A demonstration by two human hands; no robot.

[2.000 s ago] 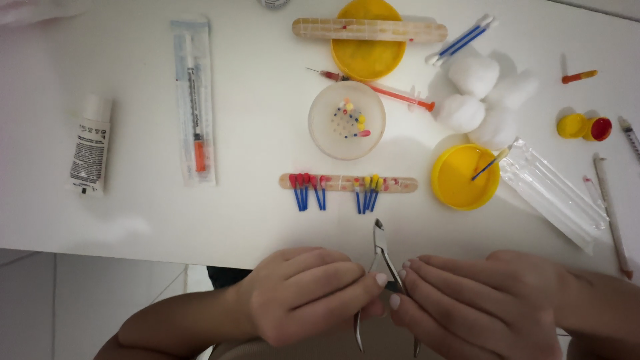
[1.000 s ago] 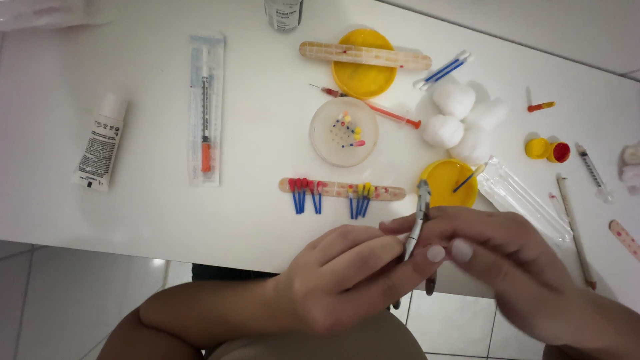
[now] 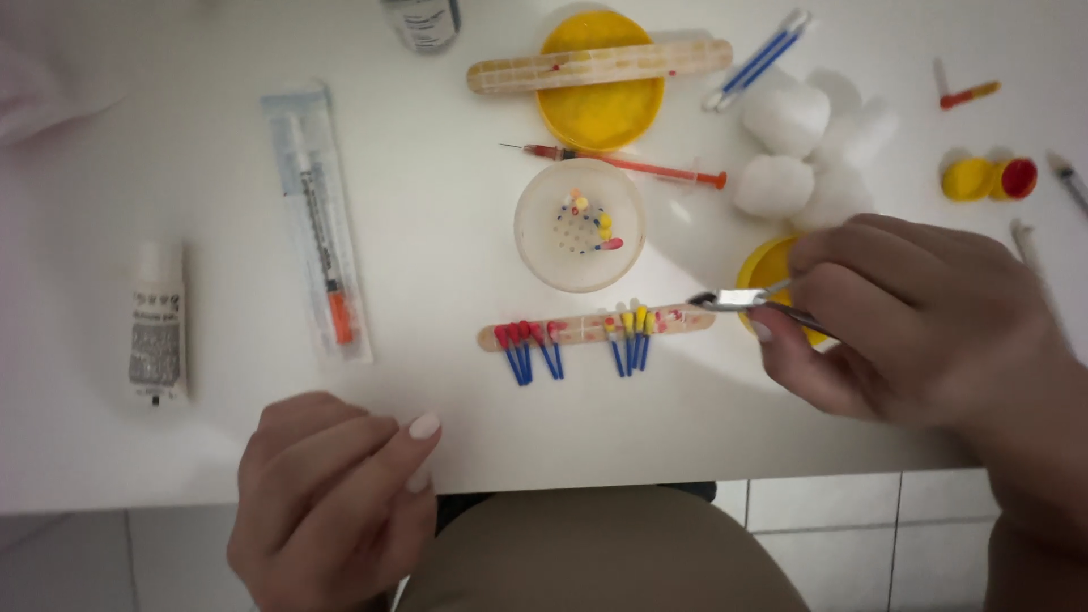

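My right hand (image 3: 901, 314) grips metal nippers (image 3: 739, 299), their jaws pointing left beside the right end of a wooden stick (image 3: 586, 330). Across that stick lie short blue cotton-swab pieces, with red tips (image 3: 514, 333) on the left and yellow tips (image 3: 637, 321) on the right. My left hand (image 3: 340, 501) is at the table's front edge, fingers curled; whether anything is between thumb and index finger cannot be told. Above the stick, a round translucent dish (image 3: 580, 272) holds small coloured tips. A yellow lid or dish (image 3: 765, 263) is partly hidden behind my right hand.
A syringe with an orange plunger (image 3: 663, 172), a second stick (image 3: 595, 68) on a yellow lid (image 3: 599, 119), blue-stemmed swabs (image 3: 761, 61) and cotton balls (image 3: 773, 185) lie farther back. Left are a packaged syringe (image 3: 319, 221) and a tube (image 3: 157, 331). Small red and yellow cups (image 3: 990, 180) are right.
My hands were together around the nippers and are now apart. The right hand has carried the nippers up over the table; the left hand has moved left.
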